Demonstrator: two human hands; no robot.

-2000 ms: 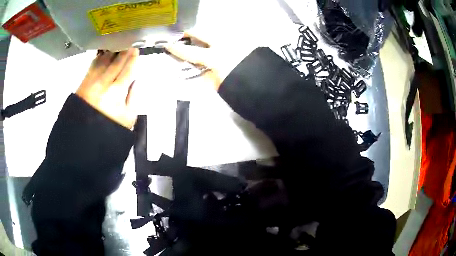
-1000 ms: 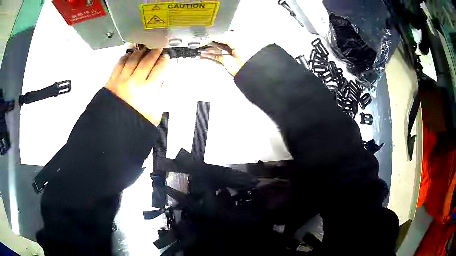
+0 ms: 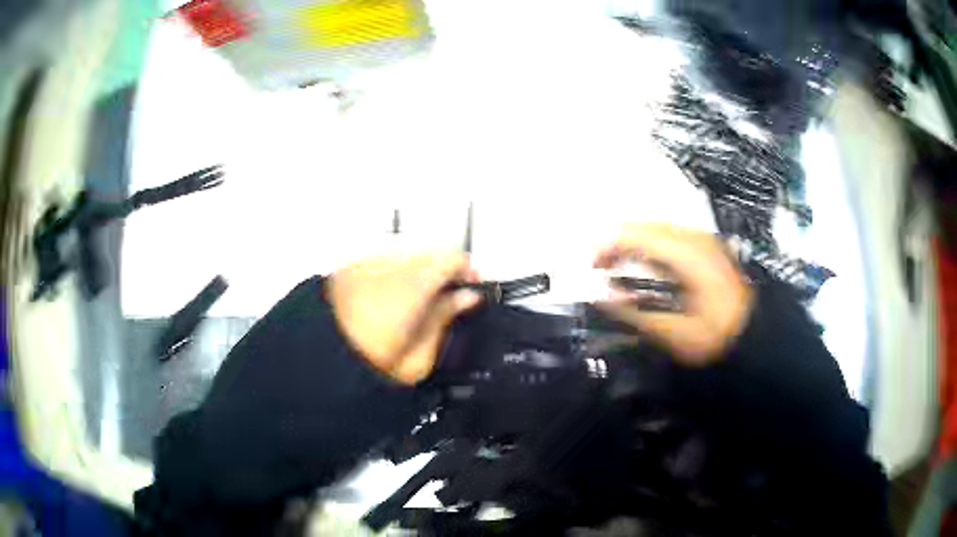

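The frame is blurred. My left hand (image 3: 404, 315) is low in the middle, its fingers closed on a short black webbing strap with a slide buckle (image 3: 523, 286) at its end, which points right. My right hand (image 3: 682, 294) is to the right of it, a gap apart, fingers curled around a small dark tool or buckle (image 3: 649, 292); which one is unclear. Black webbing straps (image 3: 514, 362) lie heaped below and between my hands.
The grey machine head (image 3: 325, 42) with red and yellow labels is at the upper left. Finished straps (image 3: 178, 189) lie at the left, one (image 3: 194, 315) lower down. The buckle pile (image 3: 724, 147) and a dark plastic bag (image 3: 756, 73) are at the upper right.
Both hands have moved from under the machine head down towards the strap heap and apart. The view has shifted. Another strap now lies at the left, near the white sheet's lower edge.
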